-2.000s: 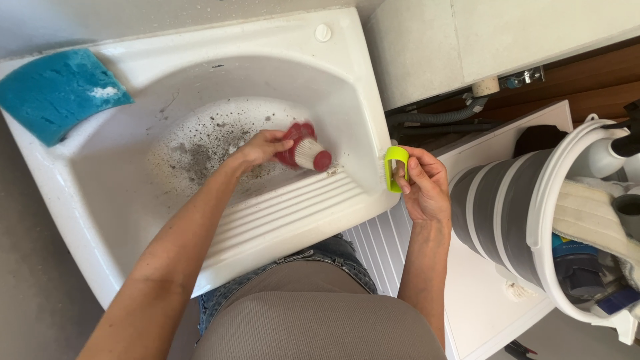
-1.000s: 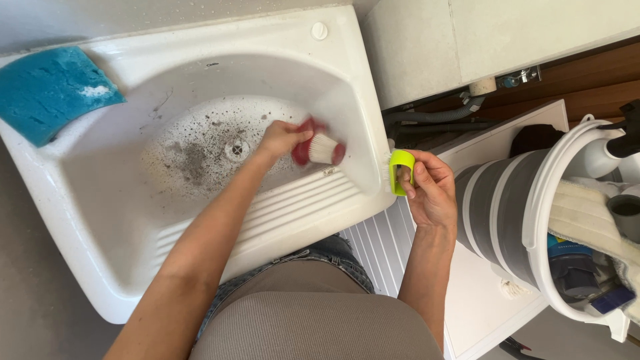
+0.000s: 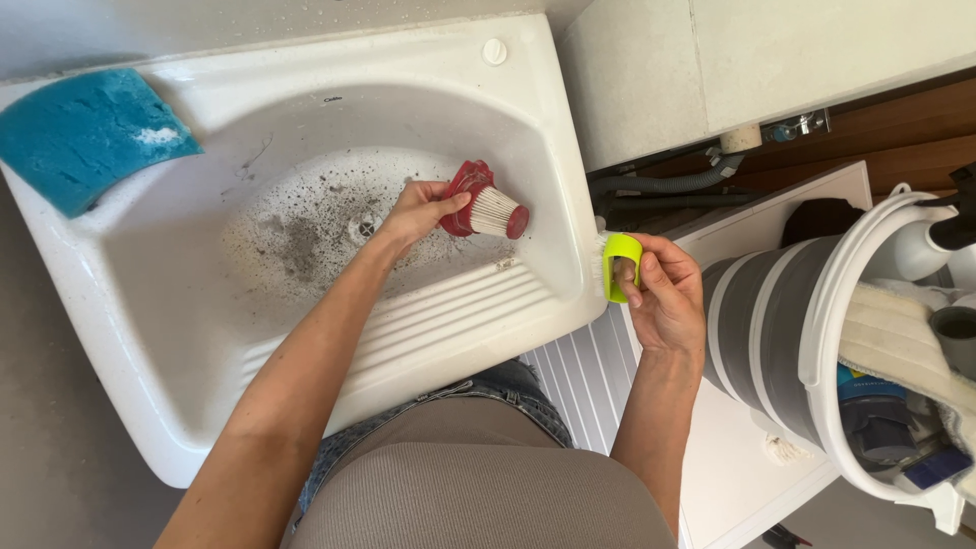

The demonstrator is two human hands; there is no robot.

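My left hand (image 3: 422, 213) grips the red rim of a pleated cone-shaped filter (image 3: 496, 210), held above the right side of a white laundry sink (image 3: 427, 389). The filter's narrow red end points right. My right hand (image 3: 667, 286) holds a lime-green scrub brush (image 3: 623, 267) by its handle loop, at the sink's right rim, with its white bristles facing left. Dark dirt specks (image 3: 293, 248) lie scattered over the basin floor around the drain (image 3: 366, 227).
A large blue sponge (image 3: 84, 137) rests on the sink's left rim. To the right, a grey and white bucket (image 3: 793, 335) holds bottles, cloths and other items. Grey hoses (image 3: 671, 183) run beneath the pale countertop (image 3: 732, 61). A white round knob (image 3: 494, 52) sits on the back rim.
The filter in my left hand has tilted, and its narrow end now faces right rather than lower right. My right hand still holds the brush near the rim.
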